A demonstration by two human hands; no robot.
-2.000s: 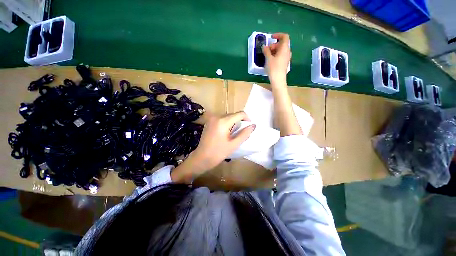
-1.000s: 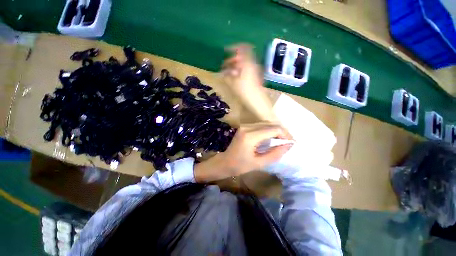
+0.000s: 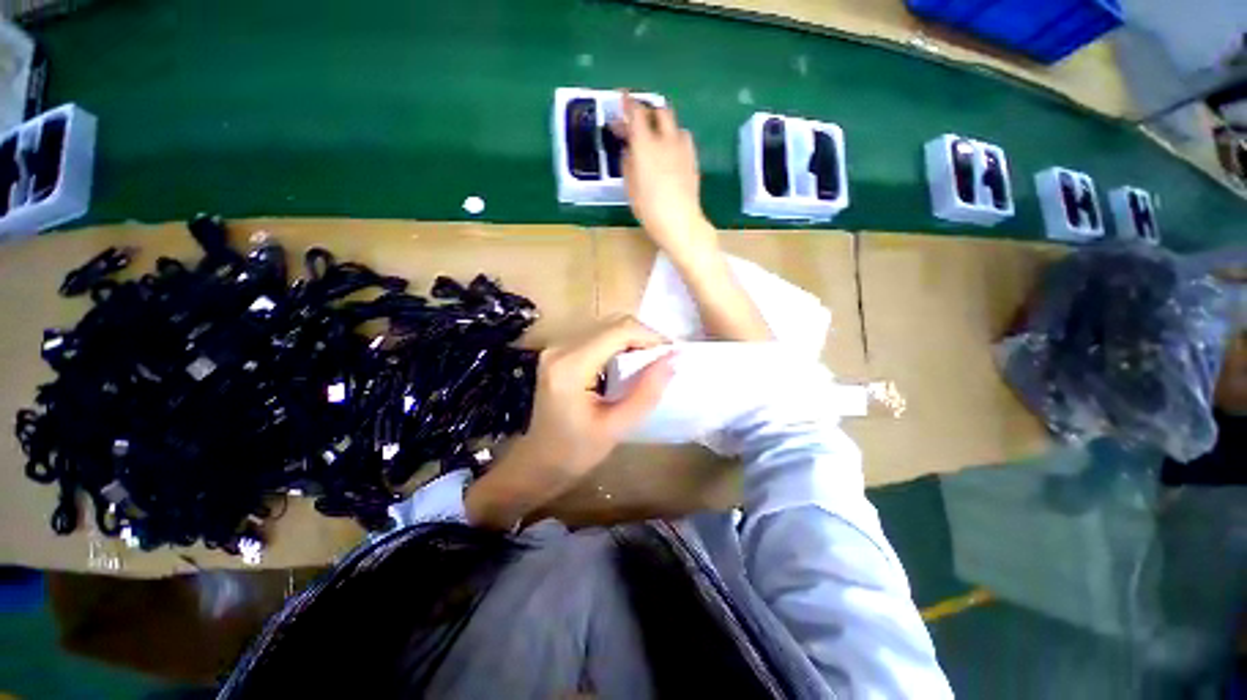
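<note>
My left hand [image 3: 568,417] is closed on white sheets [image 3: 725,376] just right of the cable heap. More white sheets lie on the bench under my right forearm. My right hand [image 3: 659,164] reaches over a white box [image 3: 585,181] on the green belt, its fingertips at the right half of the box. Two dark rounded parts sit in that box; the fingers partly cover the right one. Whether the fingertips hold something small cannot be told. The large heap of black cables [image 3: 274,397] with silvery plugs lies on the cardboard-covered bench at left.
More white boxes with black parts stand along the belt to the right [image 3: 793,164] and one at the left edge [image 3: 48,171]. A grey see-through bag [image 3: 1121,349] lies at the bench's right end. A blue crate [image 3: 1026,21] is at the top right. A small white piece [image 3: 473,205] lies on the belt.
My right hand, blurred over the belt's near edge a second ago, is now over a box. My left hand still holds white sheets. The camera view has shifted.
</note>
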